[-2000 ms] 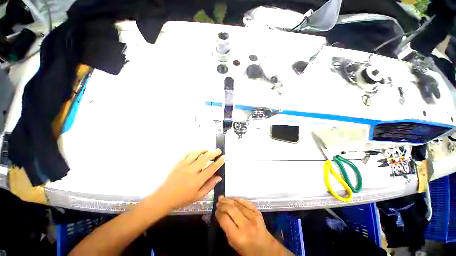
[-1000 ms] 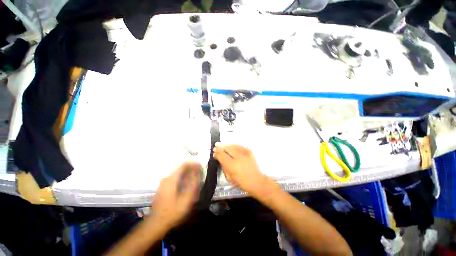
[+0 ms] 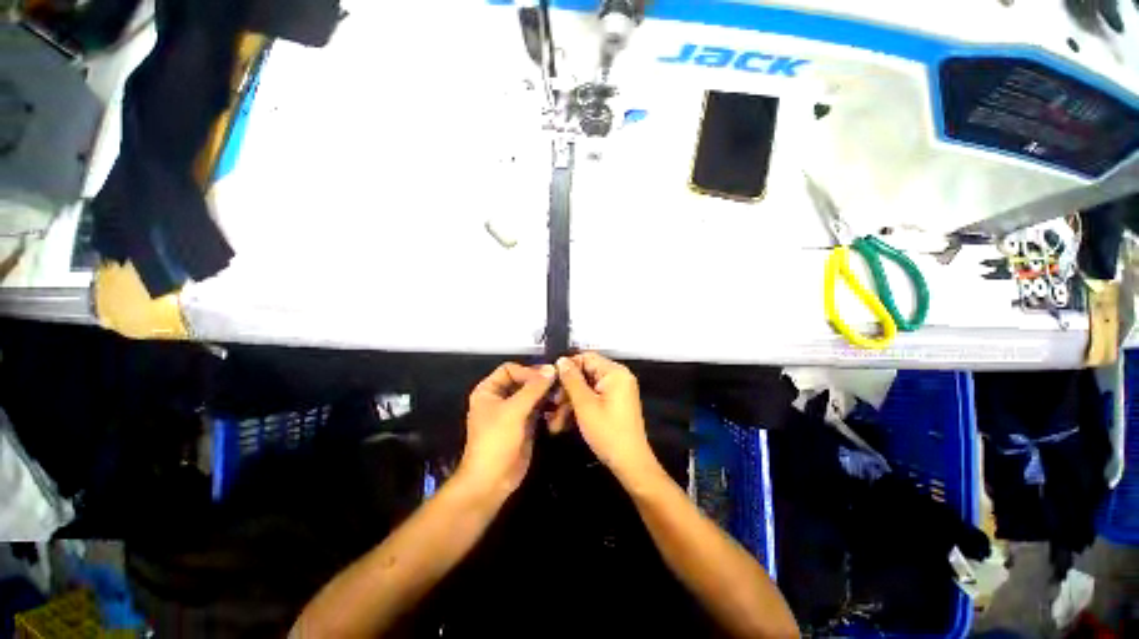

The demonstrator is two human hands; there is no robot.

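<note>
The narrow black strip (image 3: 560, 256) lies flat and straight from the presser foot (image 3: 562, 147) to the front table edge. My left hand (image 3: 506, 418) and my right hand (image 3: 602, 406) are side by side just below that edge. Their thumbs and fingertips pinch the strip's near end, almost touching. Dark cloth hangs below the hands and merges with the dark background, so the strip's lower part cannot be told. The white JACK sewing machine (image 3: 849, 75) stands at the far side.
Scissors with yellow and green handles (image 3: 874, 290) lie on the right. A dark rectangle (image 3: 734, 144) is right of the foot. Small shiny parts (image 3: 1043, 268) are at far right. Black cloth (image 3: 162, 150) drapes at left. Blue crates (image 3: 749, 493) stand below the edge.
The view has tilted down. Both hands have moved from the table top to below its front edge and come together on the strip. The strip now lies straighter.
</note>
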